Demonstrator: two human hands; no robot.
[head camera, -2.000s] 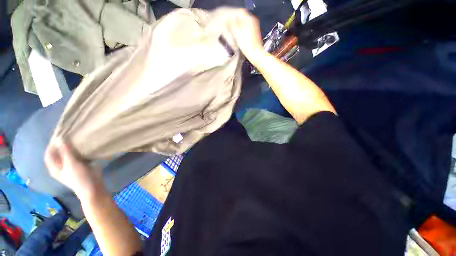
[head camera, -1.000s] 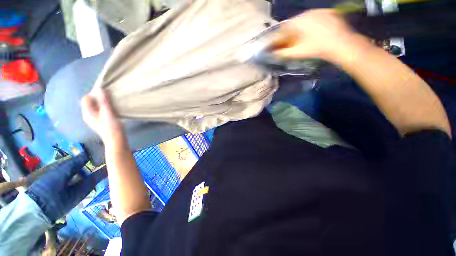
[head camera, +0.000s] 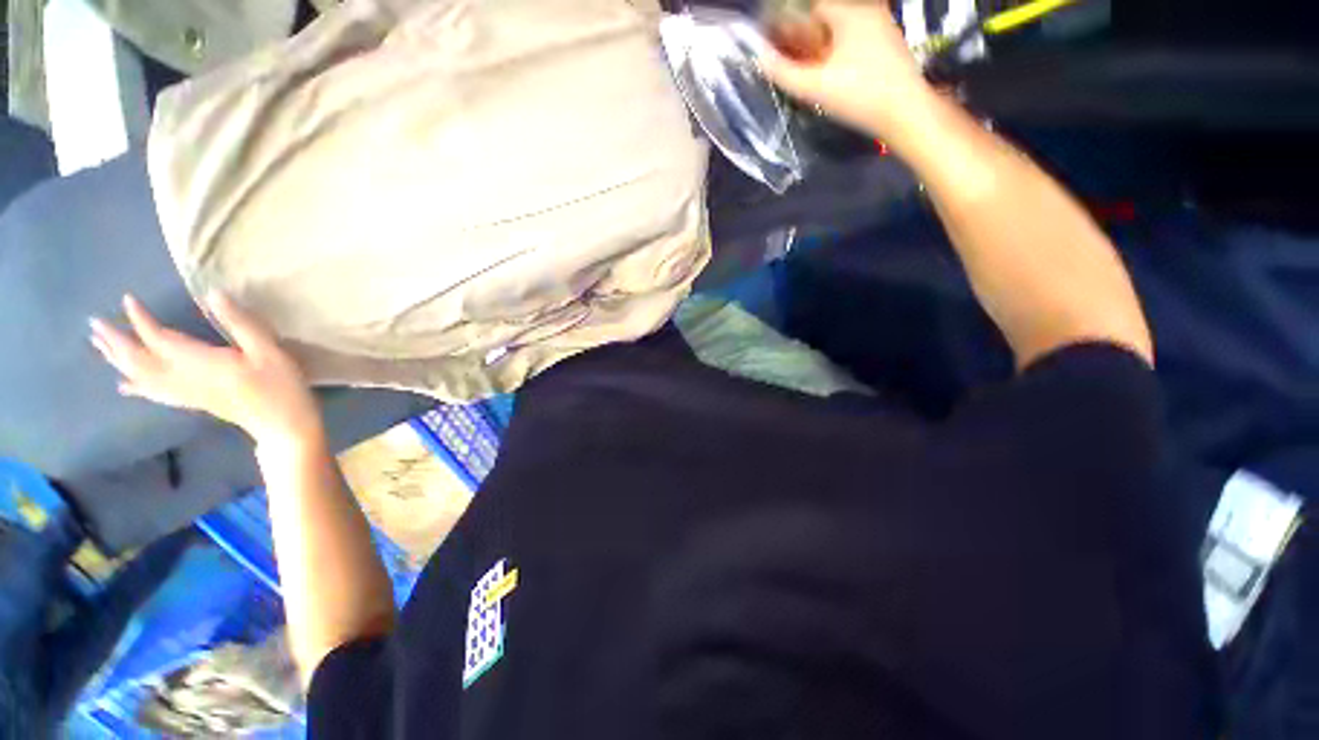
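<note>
A beige garment (head camera: 449, 174) lies spread over the grey padded pressing board (head camera: 73, 333). My left hand (head camera: 217, 369) has its fingers spread at the garment's near left edge, partly over the bare board; the thumb touches the cloth. My right hand (head camera: 846, 65) is closed round the brown handle of the steam iron (head camera: 735, 99). The iron's silver body is at the garment's right edge. Whether the iron touches the cloth is not clear.
A khaki-green garment (head camera: 188, 32) and a white strip (head camera: 87, 87) are at the far left. Blue crates (head camera: 246, 521) with cardboard (head camera: 398, 484) stand below the board. A yellow hose (head camera: 1027, 15) is at the top right. Pale green cloth (head camera: 760, 347) hangs by my body.
The garment, held up between both hands at first, now lies flatter on the board. My right hand took the iron. My left hand let go of the edge and opened.
</note>
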